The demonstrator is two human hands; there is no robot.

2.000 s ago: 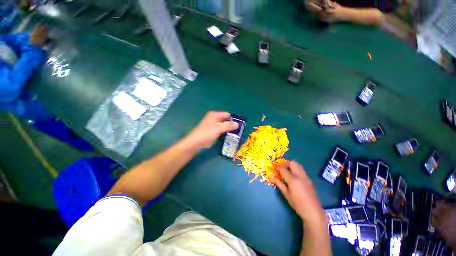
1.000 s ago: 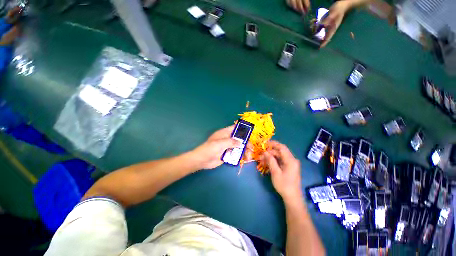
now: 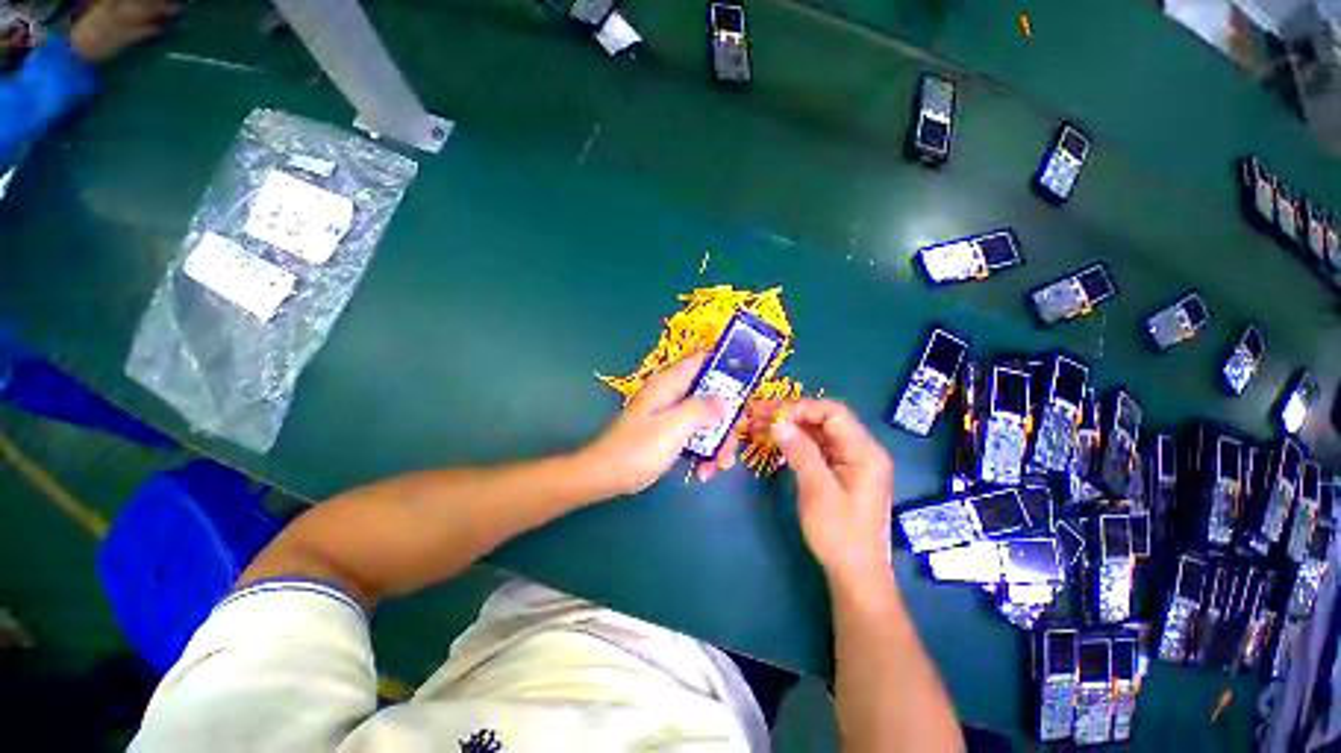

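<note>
My left hand [image 3: 655,430] holds a part-built phone [image 3: 735,380], screen end up and tilted to the right, above the pile. The loose pile of orange-yellow strips [image 3: 680,336] lies on the dark-green bench top, partly hidden by the phone and my left hand. My right hand [image 3: 835,468] is just right of the phone, thumb and index fingertips pinched together. A small yellow-orange bit shows at those fingertips, most likely a strip. The phone's lower edge is partly covered by my left fingers.
Waiting phones [image 3: 1007,419] crowd the right side, overlapping. Line phones [image 3: 934,118] lie spaced along the far strip. A clear plastic bag [image 3: 316,302] with white rectangles lies left, beside a bench upright [image 3: 360,74]. A blue stool [image 3: 184,566] stands lower left. Another person's hand [image 3: 125,22] shows upper left.
My left hand has lifted the phone from the bench and brought it over the pile. My right hand has left the pile, fingertips now beside the phone. The other person's hands at top have gone from view.
</note>
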